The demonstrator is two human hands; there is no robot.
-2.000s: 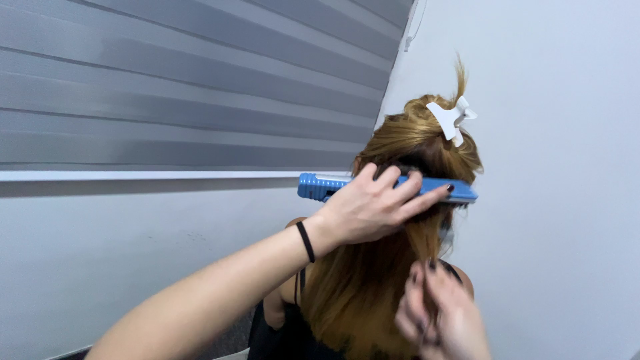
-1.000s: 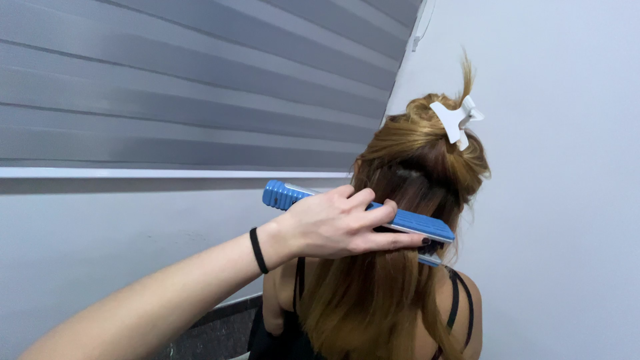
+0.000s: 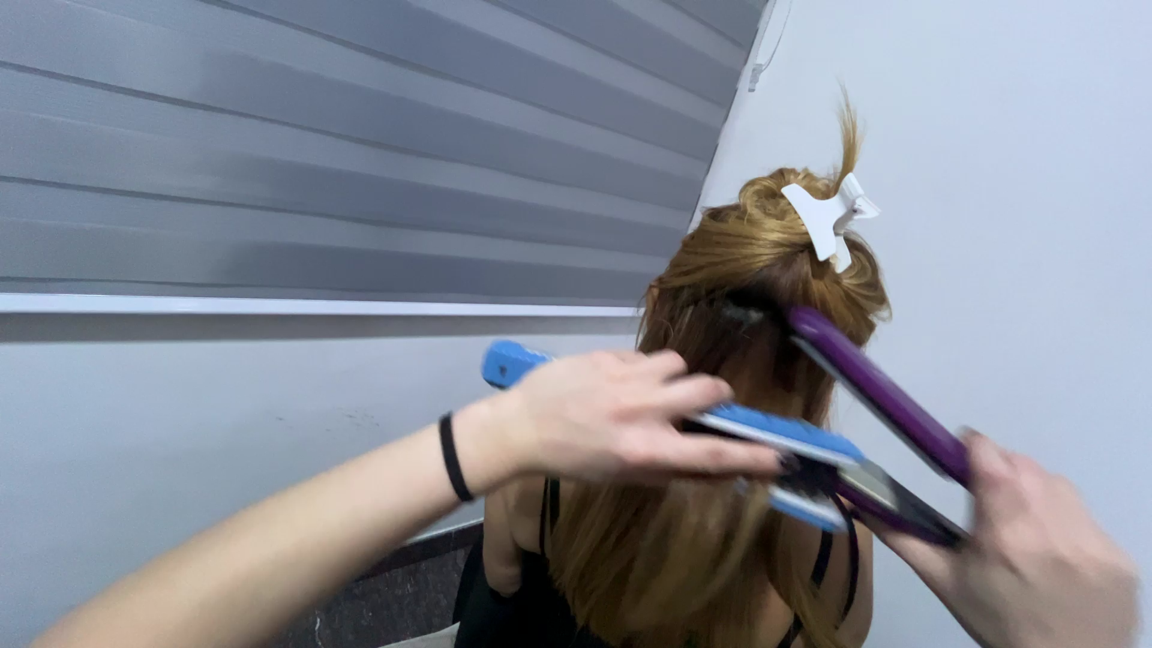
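My left hand (image 3: 621, 414), with a black band at the wrist, is closed around a blue hinged hair comb (image 3: 783, 432) at the back of a seated person's hair (image 3: 657, 549). The blue tool's two arms lie across the hair, a little apart at their right end. At the right, my right hand (image 3: 1035, 540) holds a purple hair straightener (image 3: 882, 396), its plates spread apart and blurred. One plate crosses near the nape, the other lies by the blue tool's end. A white butterfly hair clip (image 3: 823, 220) holds the upper hair.
A grey striped window blind (image 3: 360, 162) hangs at the left above a pale wall (image 3: 225, 432). Another stretch of white wall (image 3: 1008, 198) stands behind the person at the right. Dark marbled flooring or skirting (image 3: 369, 598) shows at the lower left.
My right hand was at the hair lower down two seconds ago and out of view one second ago; it is now at the right with the purple straightener. My left hand still holds the blue tool.
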